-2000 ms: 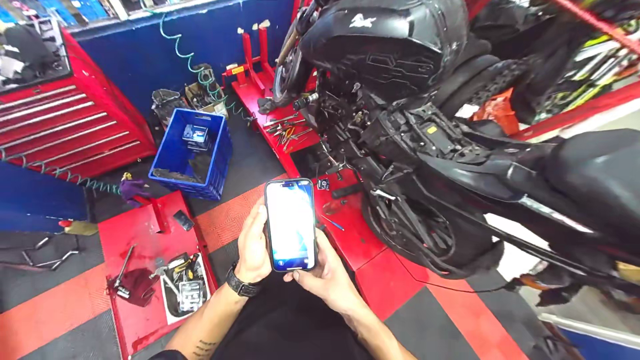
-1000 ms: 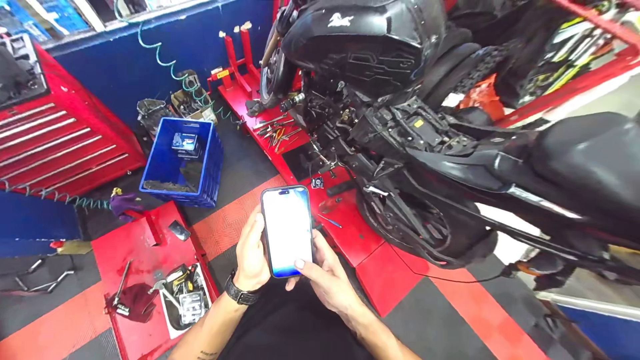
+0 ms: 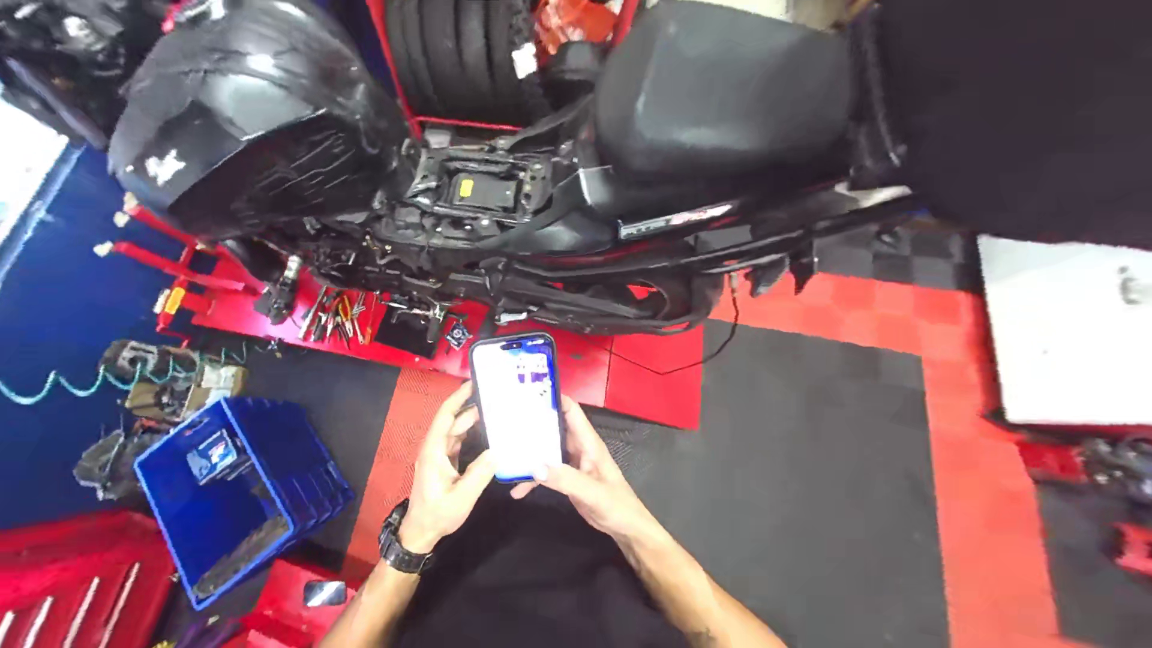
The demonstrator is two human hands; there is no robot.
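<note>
A smartphone (image 3: 517, 409) with a bright screen is held upright between both hands, low in the middle of the view. My left hand (image 3: 450, 472) grips its left side, with a black watch (image 3: 400, 540) on the wrist. My right hand (image 3: 589, 472) holds the right side, its thumb over the lower edge of the screen. Beyond the phone stands a black motorcycle with its fuel tank (image 3: 261, 117) at the left, the seat (image 3: 729, 90) at the right and an open tray (image 3: 486, 189) in the frame between them.
A red lift platform (image 3: 576, 364) under the motorcycle carries pliers and other hand tools (image 3: 337, 315). A blue crate (image 3: 216, 504) and a red tool chest (image 3: 81, 576) are at the left. Tyres (image 3: 459, 58) stand behind, and a white surface (image 3: 1062, 333) lies at the right.
The view has turned strongly to the right, showing more of the motorcycle's rear. Both hands still hold the phone.
</note>
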